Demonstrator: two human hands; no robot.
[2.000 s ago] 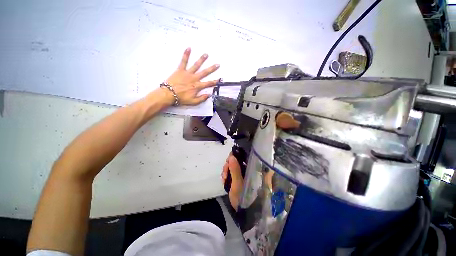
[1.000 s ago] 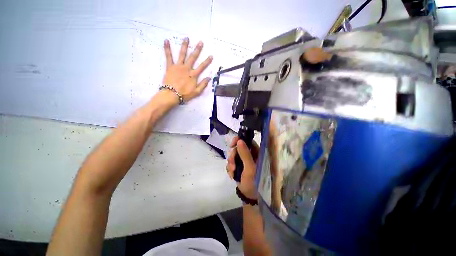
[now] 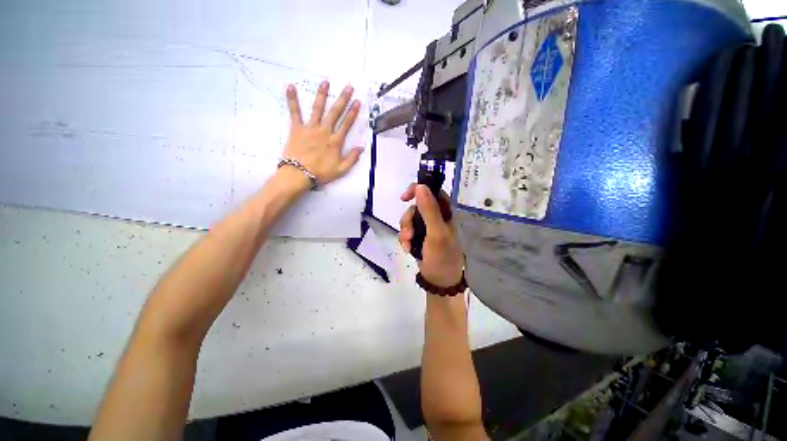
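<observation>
The marker paper (image 3: 155, 112) covers the fabric lay. My left hand (image 3: 321, 148) lies flat on it, fingers spread, just left of the blade and guard (image 3: 393, 117). The cutting machine (image 3: 595, 129), with its blue and silver motor body, fills the right side. My right hand (image 3: 430, 228) is closed around its black handle (image 3: 419, 226). A dark cut edge runs from the blade toward the front edge of the lay. A small white and navy offcut (image 3: 373, 251) lies by that edge. The base plate is hidden.
The pale table (image 3: 173, 284) runs along the front of the lay, with dark specks on it. Black hoses or cables (image 3: 742, 198) hang at the right behind the motor. A white rounded thing (image 3: 332, 431) shows at the bottom edge. Cluttered dark floor lies at lower right.
The machine has moved forward along the cut and the motor now shows its label and underside. My right hand has moved forward with it. My left hand has shifted slightly and remains flat on the paper.
</observation>
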